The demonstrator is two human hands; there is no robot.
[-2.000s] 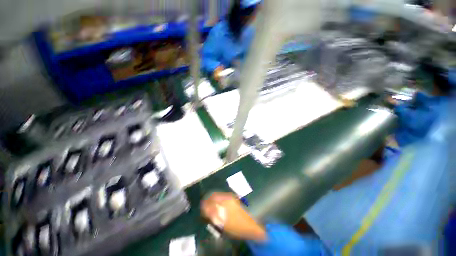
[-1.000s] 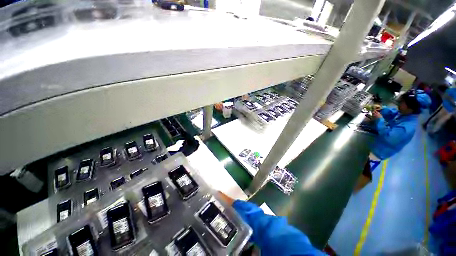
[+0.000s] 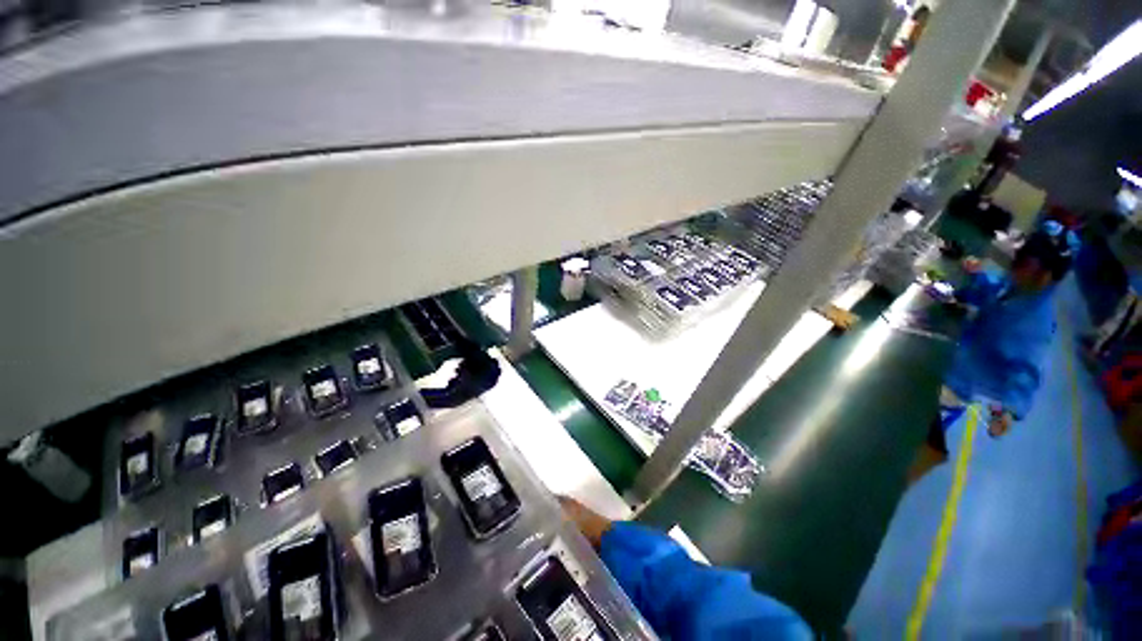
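A clear blister tray (image 3: 441,437) holding closed black phones with white labels fills the lower left, tilted and cut off by the bottom edge. One of its phones (image 3: 478,486) lies near the tray's upper right corner. My right hand (image 3: 586,518) is at the tray's right edge, holding it; the fingers are mostly hidden by the tray. My left hand is not in view. Behind the held tray, another tray with black phones (image 3: 256,407) lies on the white board, partly covered.
A grey shelf beam (image 3: 438,207) crosses above, with a slanted post (image 3: 802,263) at the right. Beyond are stacked phone trays (image 3: 683,282), shiny bagged parts (image 3: 726,463) and a white board (image 3: 601,351). A person in blue (image 3: 1008,326) stands at the green bench, far right.
My right hand was over the green mat and now holds the tray's edge. The view has tilted up to the shelf. Since one second ago, the held tray has dropped slightly in the picture.
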